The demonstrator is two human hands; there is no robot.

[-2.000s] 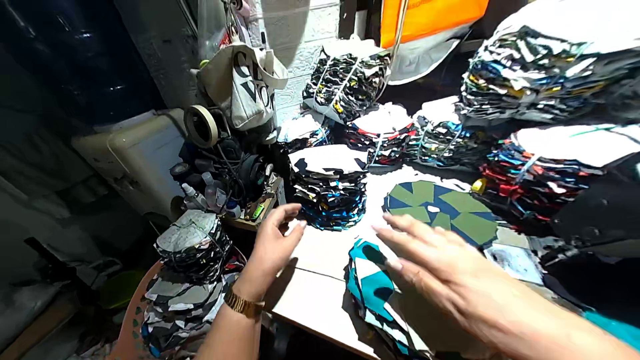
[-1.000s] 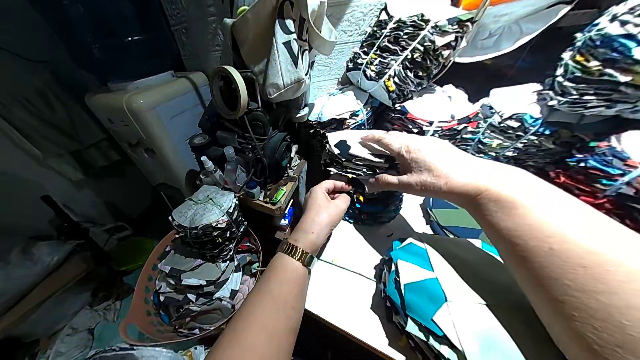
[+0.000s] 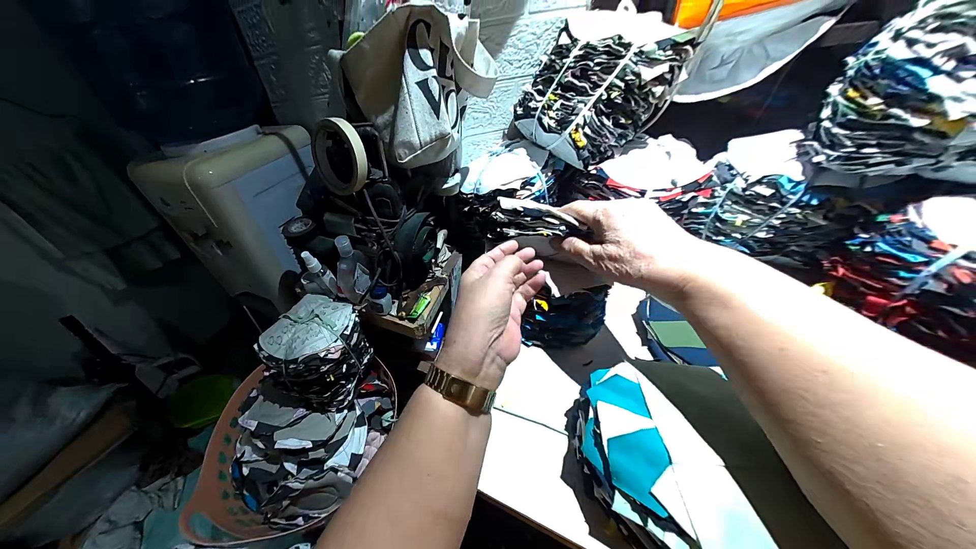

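Note:
My right hand [image 3: 614, 240] grips the right edge of a bunch of layered dark and white fabric pieces [image 3: 534, 219], thumb below and fingers on top, lifting it over the rest of the stack [image 3: 564, 316] on the white table [image 3: 526, 389]. Just below that bunch my left hand [image 3: 499, 305] is turned palm up, fingers apart and holding nothing, with a gold-coloured watch [image 3: 460, 389] at its wrist. Nearer the front edge lies a stack of teal and white patchwork pieces [image 3: 625, 435]. Part of a green and blue patchwork piece [image 3: 675, 333] shows behind my right forearm.
Tied fabric bundles [image 3: 602, 84] stand at the back, with more bundles [image 3: 907, 267] at the right. A plastic basket [image 3: 210, 465] holding fabric stacks is at lower left. Spray bottles [image 3: 351, 267], a tape roll [image 3: 340, 155] and a canvas bag [image 3: 427, 91] are beside the table.
Both hands have come to the dark stack, which stood untouched two seconds ago. My right hand has taken hold of its upper layers. Since one second ago my left hand has opened and turned palm up.

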